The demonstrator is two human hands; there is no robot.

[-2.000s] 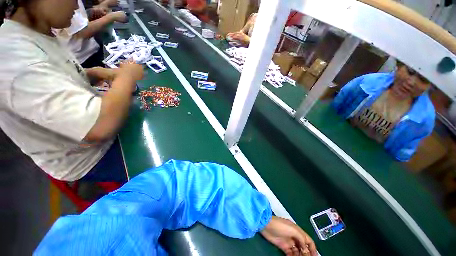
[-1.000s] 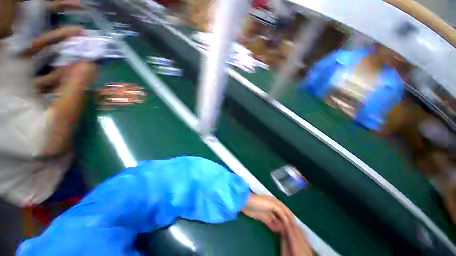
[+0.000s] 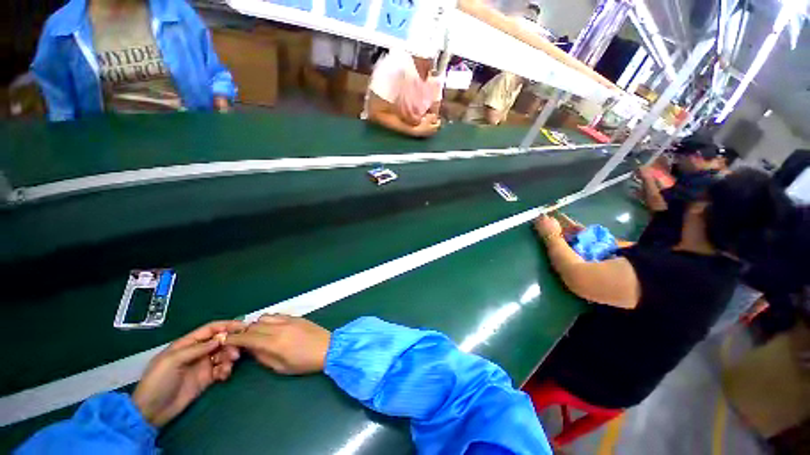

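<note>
My left hand (image 3: 191, 366) and my right hand (image 3: 282, 343) meet over the pale guide rail (image 3: 382, 267) at the lower left. Their fingertips touch around a tiny pale component (image 3: 222, 339), mostly hidden by the fingers; its exact kind cannot be told. A white device housing with a window opening and a blue part (image 3: 162, 286) at its right end lies singly on the green belt (image 3: 266, 258), just beyond my left hand and touching neither hand.
Two more housings (image 3: 383, 175) (image 3: 505, 191) lie farther along the belt. A far rail (image 3: 293, 163) runs behind them. A neighbour in black (image 3: 657, 302) sits at the right, arms on the bench. People sit across the line. A socket panel (image 3: 355, 12) hangs overhead.
The view has swung right, from the neighbour in the pale shirt to the one in black. Both hands now show, fingertips together. The near housing now appears left of them.
</note>
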